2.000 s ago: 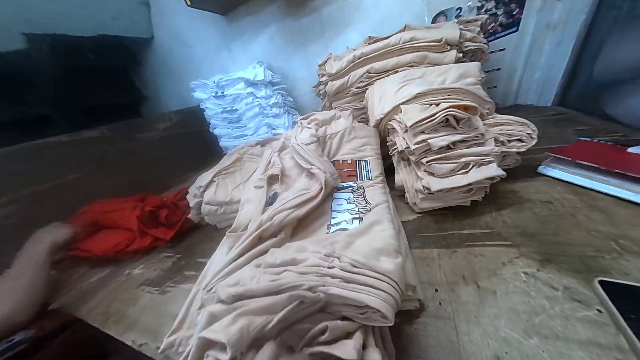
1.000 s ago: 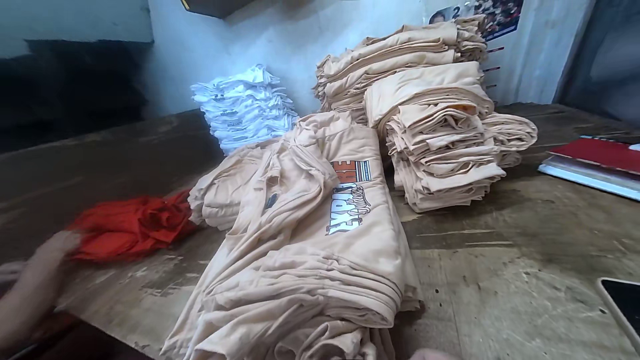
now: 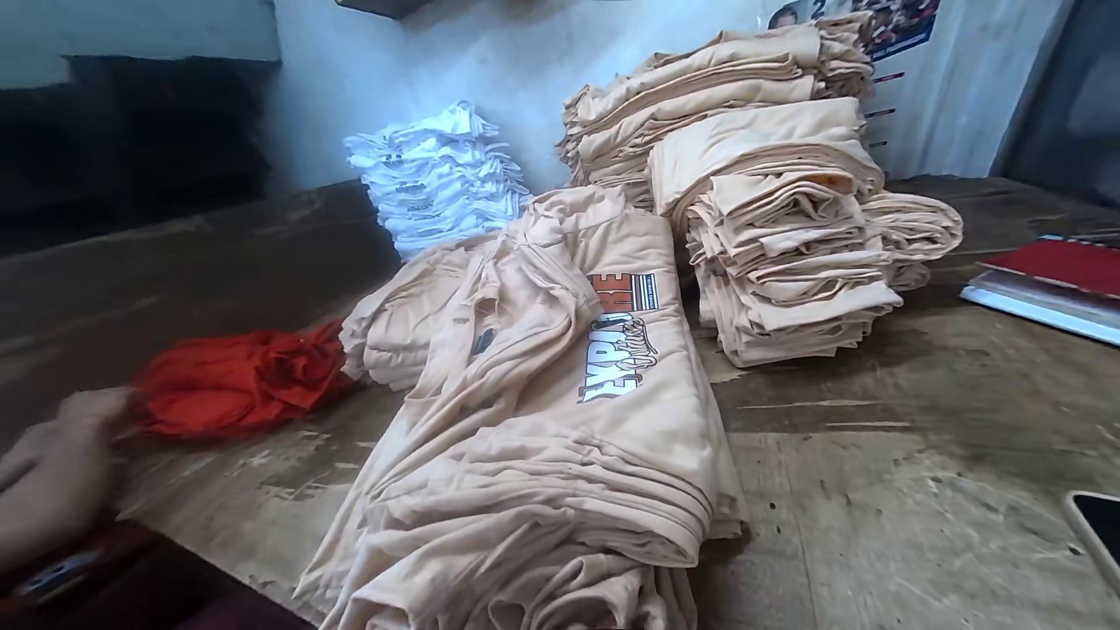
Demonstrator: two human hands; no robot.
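My left hand [image 3: 66,472] is blurred at the left edge, beside a crumpled red cloth [image 3: 241,381]; whether it touches or holds the cloth is unclear. My right hand is out of view. A thick heap of peach-coloured printed T-shirts [image 3: 647,411] lies across the middle of the wooden table, with loose folds bunched at its near end and along its left side. Behind it on the right stand tall stacks of folded peach garments [image 3: 779,254]. A stack of folded white garments [image 3: 442,179] rises behind on the left.
The worn wooden table [image 3: 875,490] carries a red-covered book or folder [image 3: 1063,262] over paler ones at the right, and a phone [image 3: 1098,529] at the right edge. A light wall stands behind, with a poster [image 3: 906,26] at the top right. A wristwatch [image 3: 57,577] shows at lower left.
A small part of a hand at the bottom edge one second ago is no longer in view. My left hand stays beside the red cloth, and the garment stacks have not plainly moved.
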